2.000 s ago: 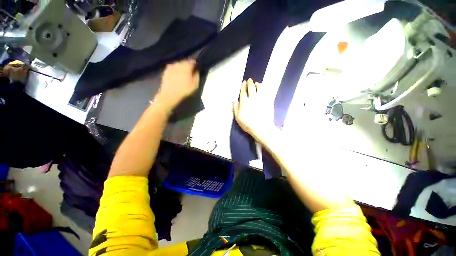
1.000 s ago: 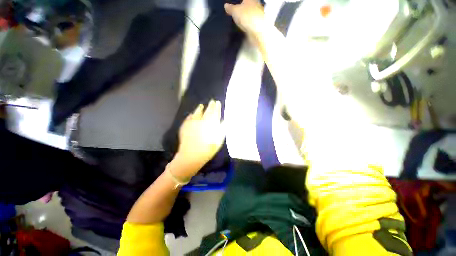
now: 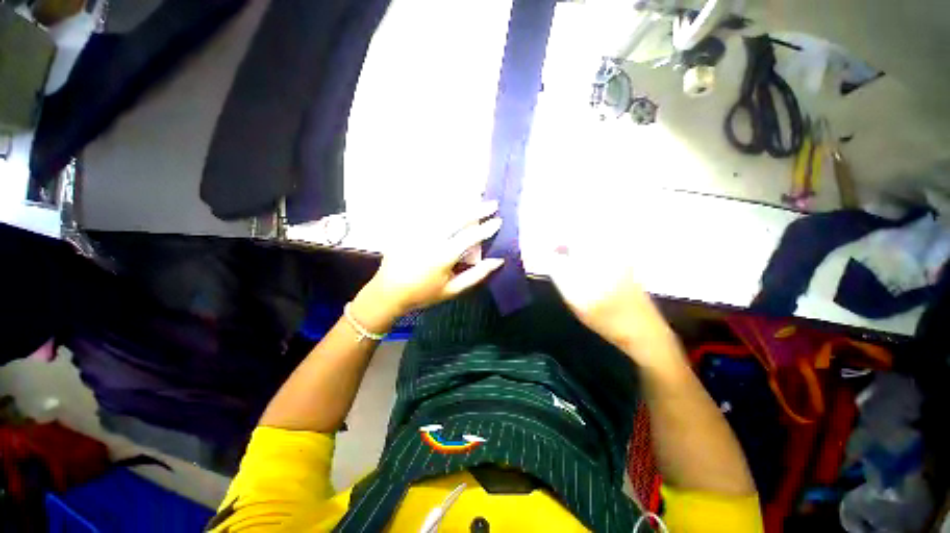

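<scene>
A narrow navy-purple strip (image 3: 510, 135) runs down the bright white machine table and hangs over its front edge. My left hand (image 3: 443, 265) is at the strip's left side near the table edge, with fingertips on or against the strip; whether it pinches the strip is unclear. My right hand (image 3: 599, 297) is at the table's front edge, right of the strip, blurred and washed out by glare, so its fingers cannot be made out. Dark curved bands (image 3: 260, 115) lie to the left, apart from the strip.
Black-handled scissors (image 3: 764, 104), yellow-handled snips (image 3: 804, 167) and a thin brownish tool (image 3: 843, 175) lie at the right. Navy and white scraps (image 3: 823, 255) lie at the right table edge. Part of the machine head (image 3: 651, 26) shows at the top.
My left hand has moved right to the narrow strip. My right hand has come down from the far end to the front edge. The view has shifted, and the dark bands lie untouched.
</scene>
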